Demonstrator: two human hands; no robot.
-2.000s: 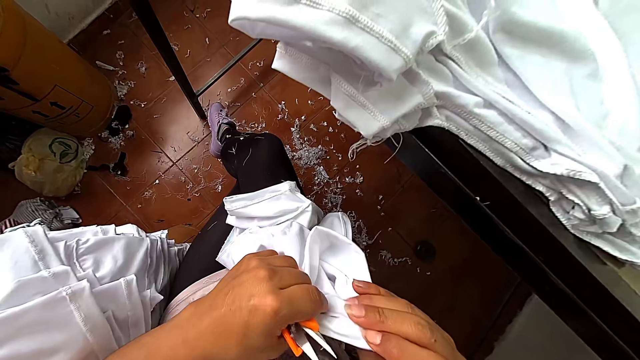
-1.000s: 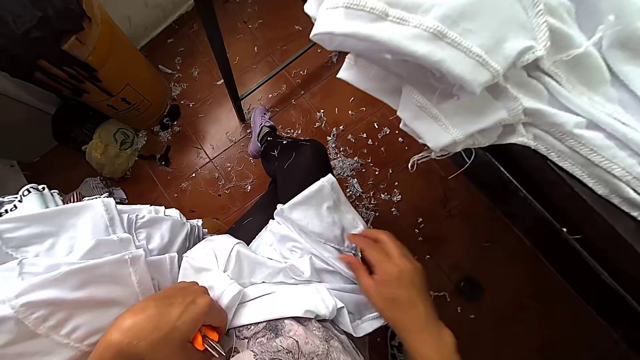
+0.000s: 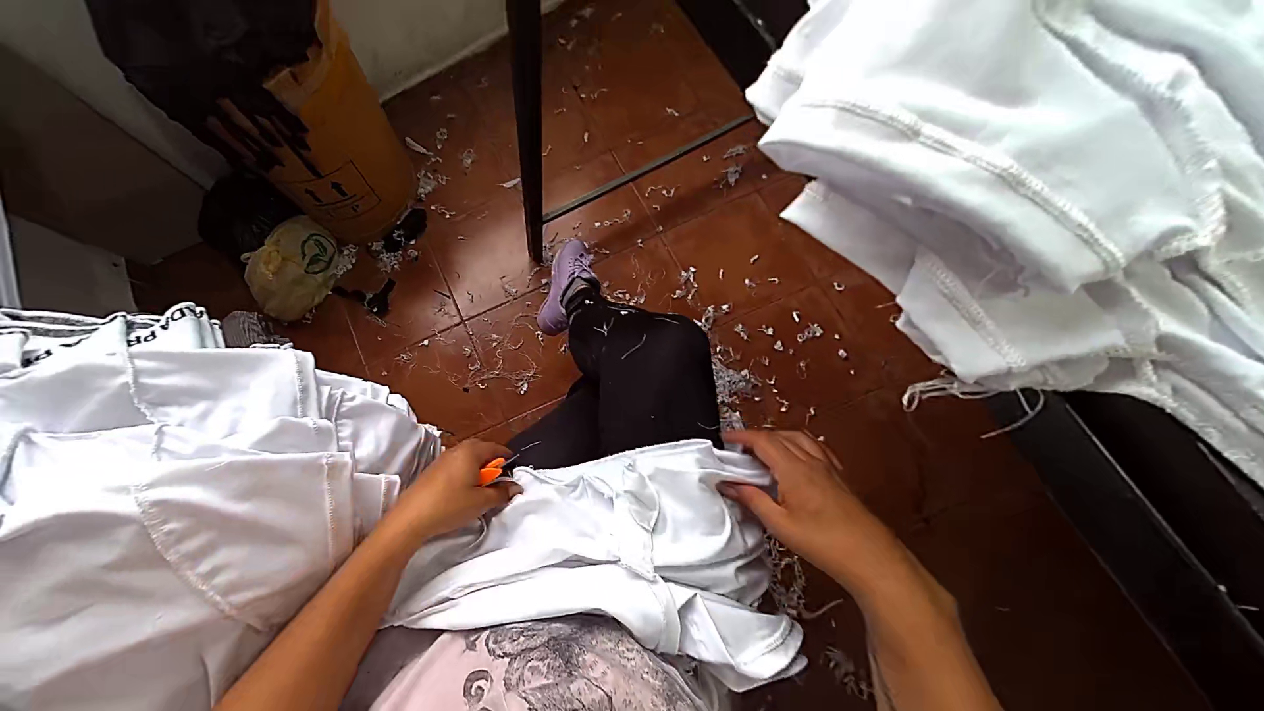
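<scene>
A white sewn garment [image 3: 602, 533] lies spread across my lap, over my black-clad legs. My left hand [image 3: 459, 489] is closed at its left edge and holds a small orange-handled tool [image 3: 492, 471], likely thread snips; its blades are mostly hidden. At the right edge, my right hand [image 3: 795, 494] pinches a fold of the cloth between thumb and fingers. A layered pile of white garments [image 3: 227, 474] lies at my left, beside my forearm. Another stack of white garments [image 3: 987, 197] hangs over the table edge at upper right, with loose threads at its lower corner.
Thread scraps [image 3: 731, 385] litter the tiled floor around my shoe [image 3: 565, 286]. A dark table leg [image 3: 528, 128] stands ahead, and a dark table frame [image 3: 1116, 523] runs along the right. An orange-yellow drum-like container [image 3: 346, 148] and a tied plastic bag [image 3: 291, 267] stand at upper left.
The garment on my lap has been shifted and spread wider. My left hand, with the orange-handled tool, has moved to its left edge, and my right hand now grips the right edge. The view has swung.
</scene>
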